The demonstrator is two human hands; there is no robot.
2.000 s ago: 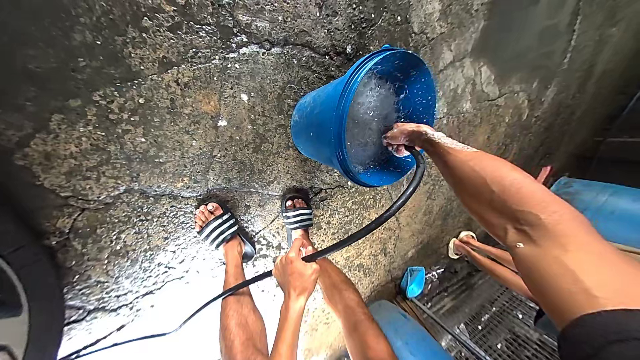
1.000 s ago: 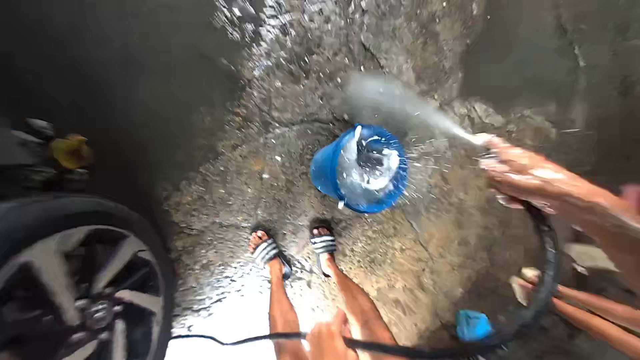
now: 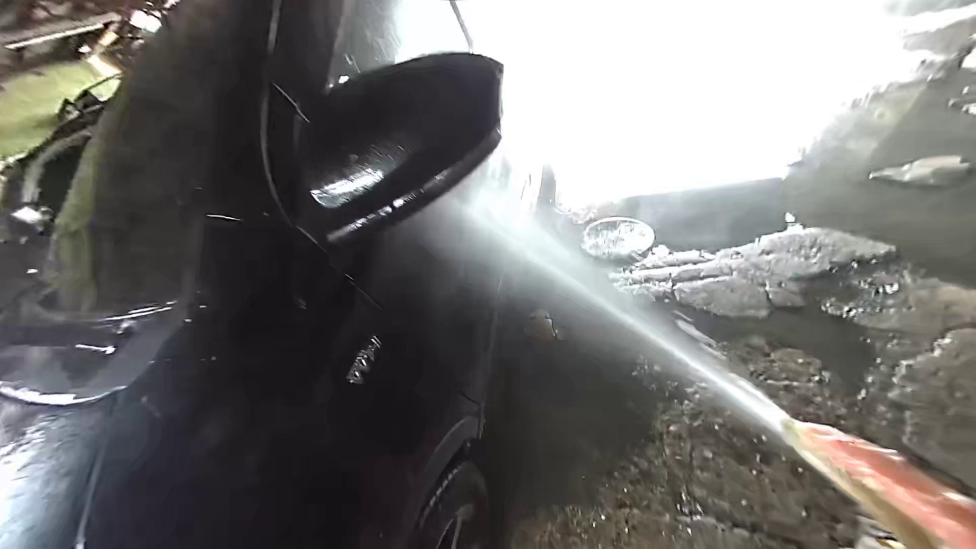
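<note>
At the lower right my right hand (image 3: 877, 473), blurred by motion, holds the end of a hose that is mostly hidden. A strong jet of water (image 3: 633, 313) leaves the fingertips, runs up and to the left, and breaks into mist just under the side mirror (image 3: 412, 137) of a black car. The mirror housing is wet and shiny. Below it is the car's dark body panel (image 3: 305, 427), which carries a small metal badge. My left hand is out of view.
A car wheel (image 3: 457, 511) shows at the bottom centre. Wet, cracked concrete (image 3: 732, 450) lies right of the car, with broken pieces (image 3: 762, 267) farther up. Strong glare whitens the top. Part of the hood (image 3: 38, 435) is at the lower left.
The view has swung from the ground and blue bucket to the car. The jet, above the bucket one second ago, now reaches the side mirror. My left hand has left the view.
</note>
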